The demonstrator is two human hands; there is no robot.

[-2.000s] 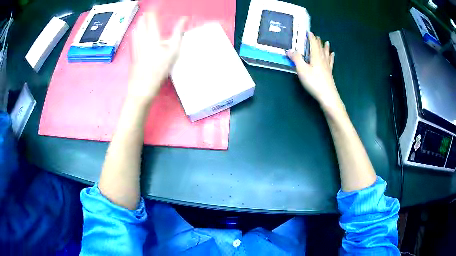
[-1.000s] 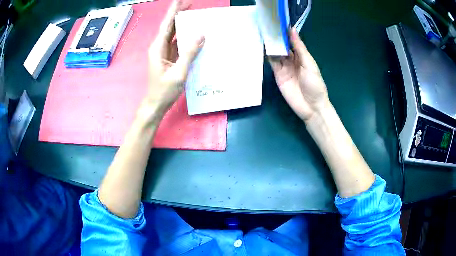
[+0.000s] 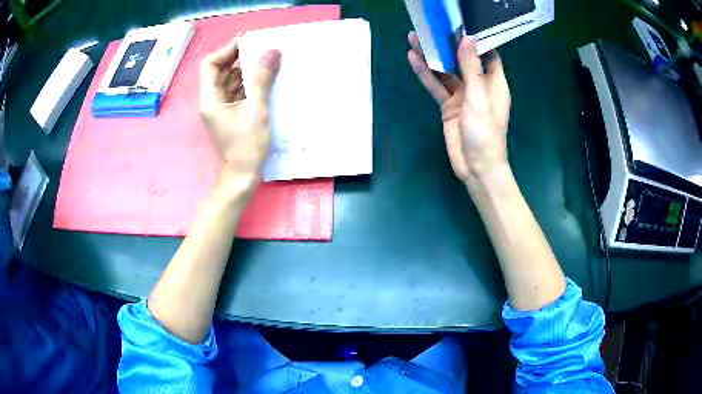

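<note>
My left hand (image 3: 240,115) grips a plain white inner box (image 3: 323,100) by its left edge, thumb on top. The box lies over the right part of the pink-red mat and the green tabletop, with faint small text near its lower edge. My right hand (image 3: 476,115) holds a printed retail box (image 3: 493,21) at the top edge of the view. That box is tilted, showing a blue edge and a dark device picture, and its far part is cut off. The two boxes are apart.
The pink-red mat (image 3: 154,177) bears printed boxes (image 3: 138,73) at its upper left. A narrow white box (image 3: 61,88) lies beyond its left edge. A scale (image 3: 662,123) stands at right, another printed box (image 3: 654,38) behind it. A neighbour's dark blue sleeve (image 3: 54,331) shows at lower left.
The white box was lying untouched at an angle; my left hand now grips it, turned nearly straight. My right hand has lifted the printed box, tilted it and turned its picture side rightward.
</note>
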